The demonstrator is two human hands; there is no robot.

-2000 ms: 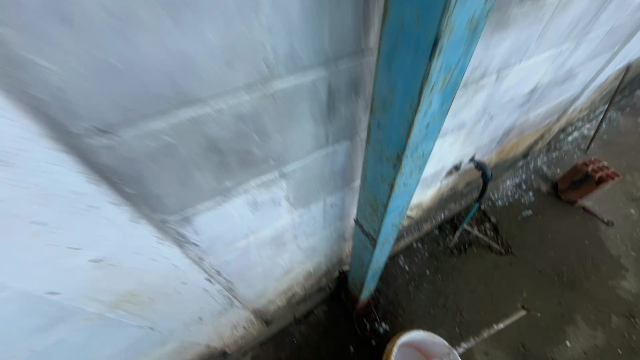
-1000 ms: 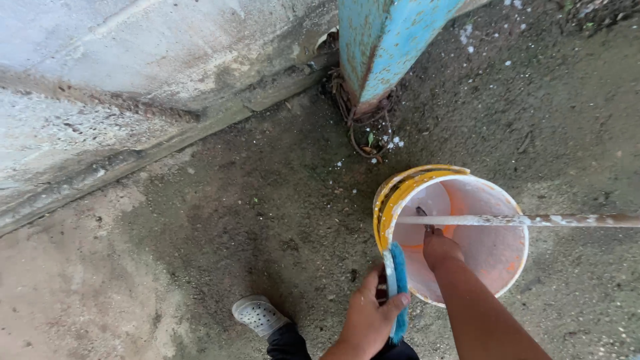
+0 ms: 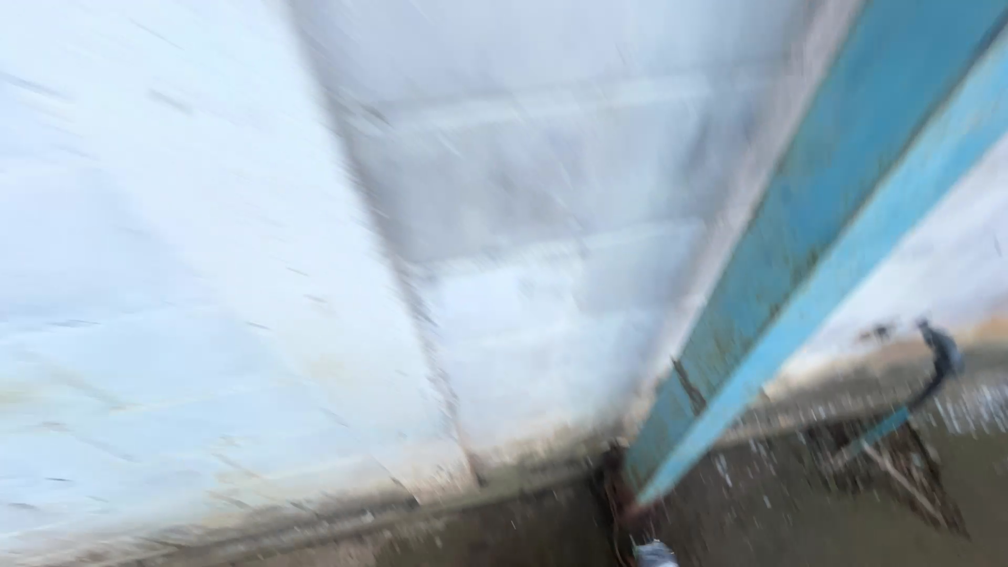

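Neither my left hand nor my right hand shows in the head view, so what they hold is hidden. The frame is blurred. A whitewashed wall [image 3: 504, 173] with darker grey patches fills most of the view. In front of it, on the right, a blue painted post [image 3: 780, 276] with rust marks leans across the picture down to its foot at the floor. A small pale object [image 3: 655, 554], too blurred to name, is cut by the bottom edge near that foot.
On the right, a dark curved object with a blue-green part [image 3: 890, 425] is by the wall, beside thin sticks [image 3: 906, 484]. The wet-looking, dark floor [image 3: 756, 520] bears white splashes. A low ledge [image 3: 315, 524] runs along the wall's base.
The view has swung up from the floor to the wall. Both my hands, one in the white and yellow bucket and one at its rim by a blue thing, have left the view, and so has the bucket.
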